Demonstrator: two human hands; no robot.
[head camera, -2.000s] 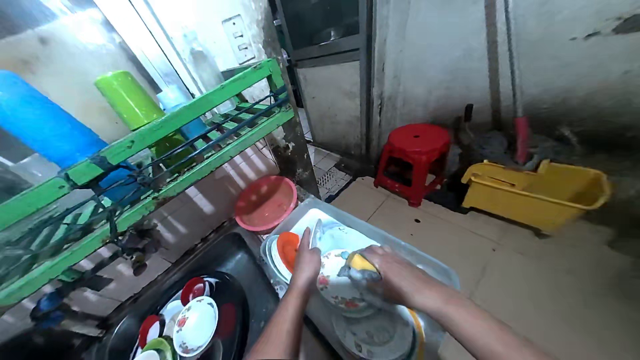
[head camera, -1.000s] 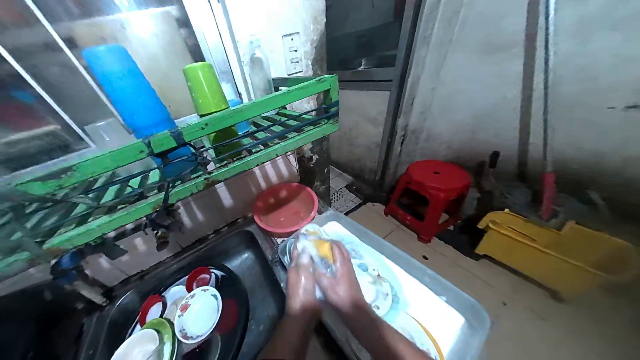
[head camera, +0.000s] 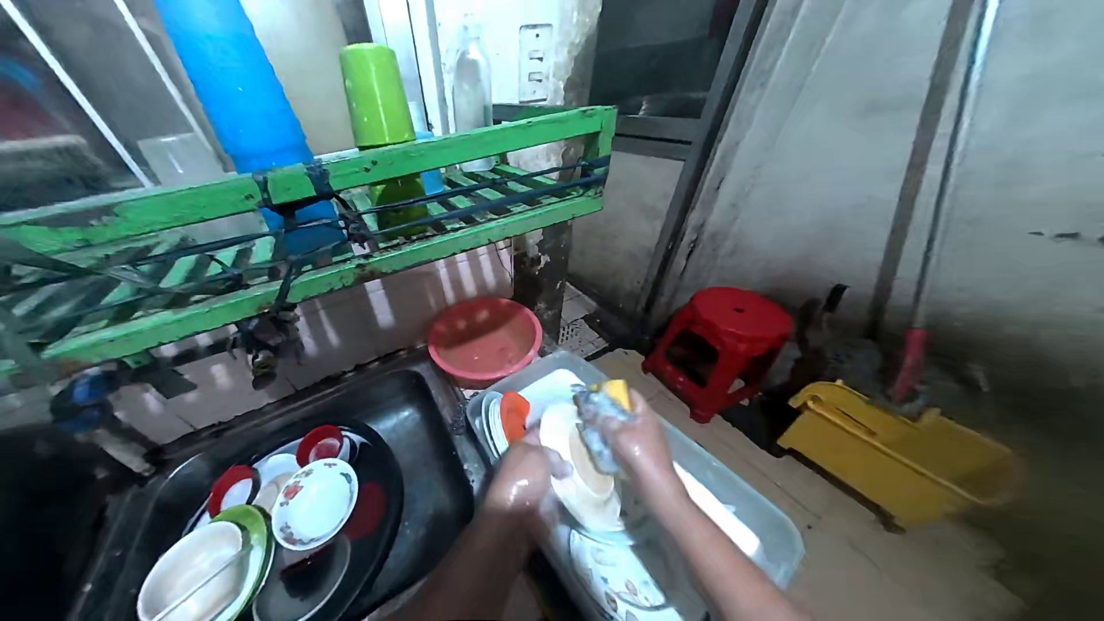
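My left hand (head camera: 523, 483) grips the near left edge of a white dish (head camera: 569, 457), tilted above a translucent plastic tub (head camera: 780, 530). In my right hand (head camera: 640, 435) is a yellow and grey scrubbing sponge (head camera: 601, 423), pressed to the dish's right side. Suds wet both hands. Inside the tub, plates with a printed pattern (head camera: 614, 569) lie below the dish, and an orange dish (head camera: 515, 416) leans among white plates at the far left corner.
Left of the tub, a dark sink (head camera: 414, 431) holds bowls, plates and red cups. A pink basin (head camera: 485, 338) sits behind. Above runs a green slatted rack (head camera: 474, 151) with tumblers. A red stool (head camera: 729, 336) and yellow mop bucket (head camera: 897, 457) stand right.
My hands have moved apart from where they were close together around the sponge one second ago; a white dish now shows between them. The view has shifted.
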